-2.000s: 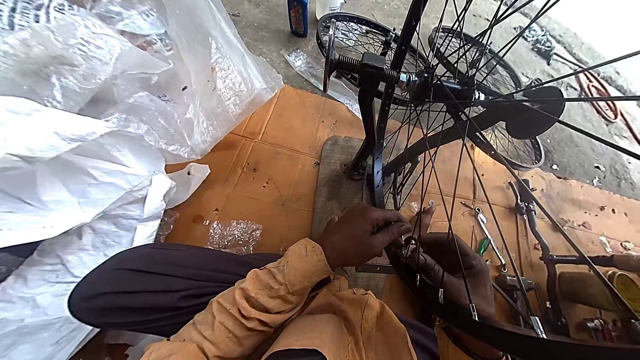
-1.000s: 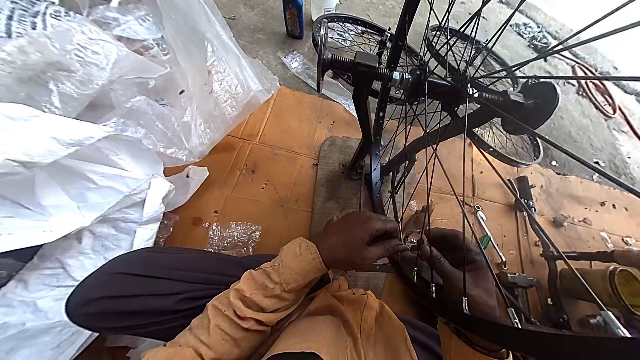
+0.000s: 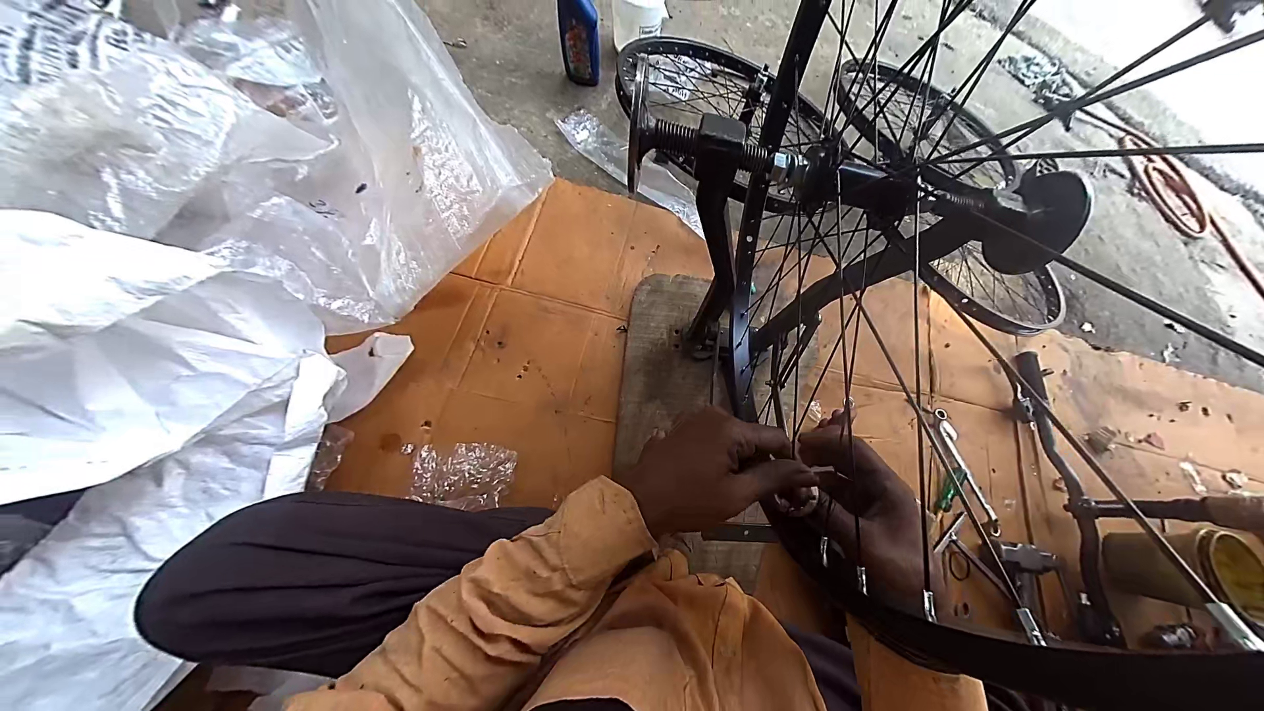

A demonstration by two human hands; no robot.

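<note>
A black spoked bicycle wheel rim (image 3: 741, 346) stands upright in a black metal truing stand (image 3: 716, 232), its lower curve sweeping toward me. The stand's foot rests on a wooden board (image 3: 652, 355). My left hand (image 3: 721, 469) reaches in from the left, thumb and forefinger at a spoke beside the rim. My right hand (image 3: 874, 504) lies behind the spokes, palm partly up, its fingertips meeting those of my left hand. Between them shows a small metal piece, perhaps a spoke nipple or nut wrench; which hand grips it cannot be told. Silvery nipples (image 3: 928, 604) sit along the lower rim.
Plastic sheeting (image 3: 395, 168) spreads at left over flattened cardboard (image 3: 553, 336). A wrench (image 3: 963, 464), other tools and an open tin (image 3: 1220, 568) lie at right. Behind the stand are more wheels (image 3: 997, 296), a blue bottle (image 3: 579, 39) and a coiled hose (image 3: 1175, 197).
My right hand's fingers have shifted around the spoke by the rim, while my left hand stays close to the same place. The spokes have shifted slightly.
</note>
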